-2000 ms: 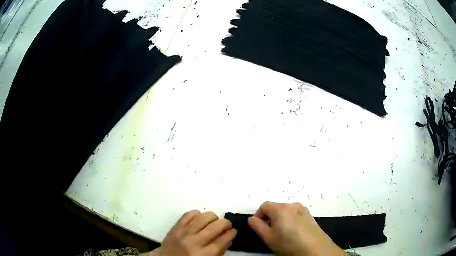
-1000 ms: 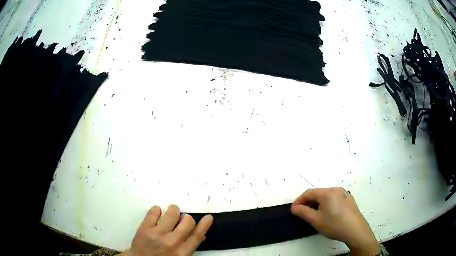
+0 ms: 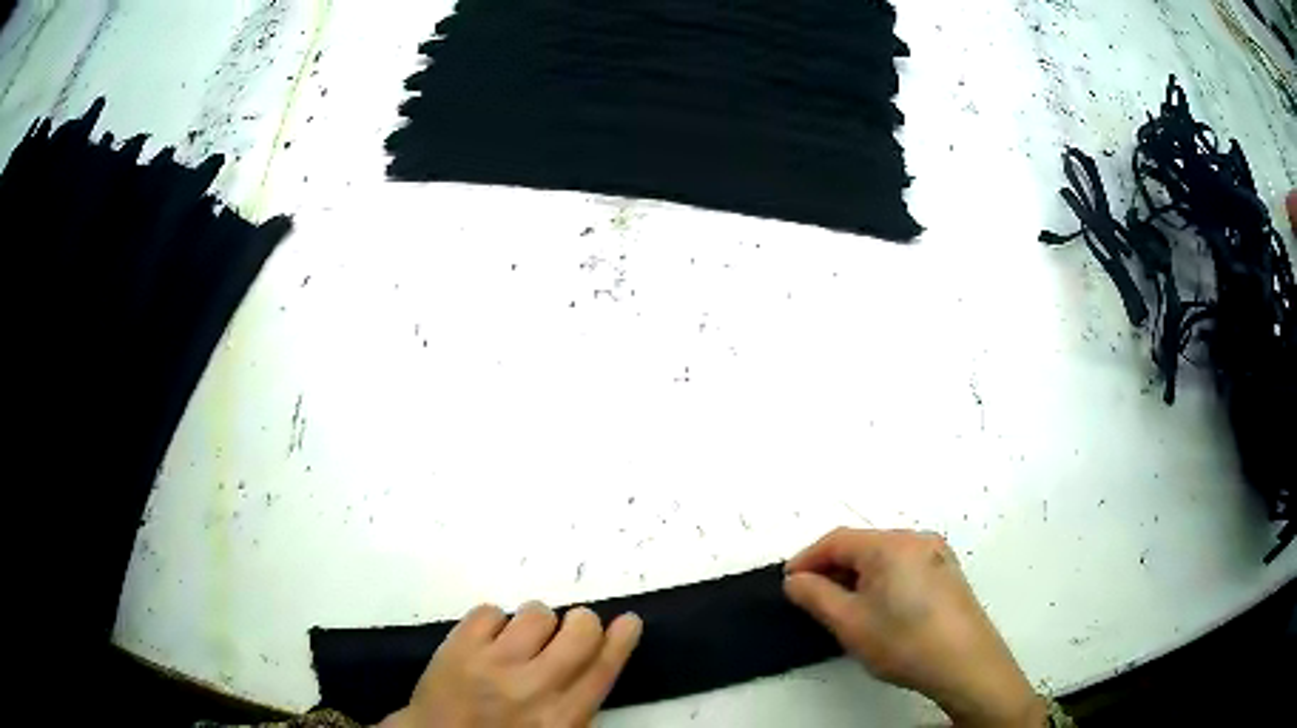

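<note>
A black fabric band lies across the white tabletop at the near edge, its right part angled slightly upward. My left hand rests on the band with the fingers spread over its middle-left part; the band's left end shows beyond it. My right hand pinches the band's upper right corner between thumb and forefinger. The band's lower edge under my left hand is hidden.
A stack of black bands with jagged short ends lies at the far centre. A larger black stack lies at left, down to the table edge. A tangle of narrow black strips is at right. The white tabletop has dark specks.
The band has shifted left, so its left end now shows beyond my left hand. My left hand has moved right along the band. My right hand still pinches its right end, slightly further left.
</note>
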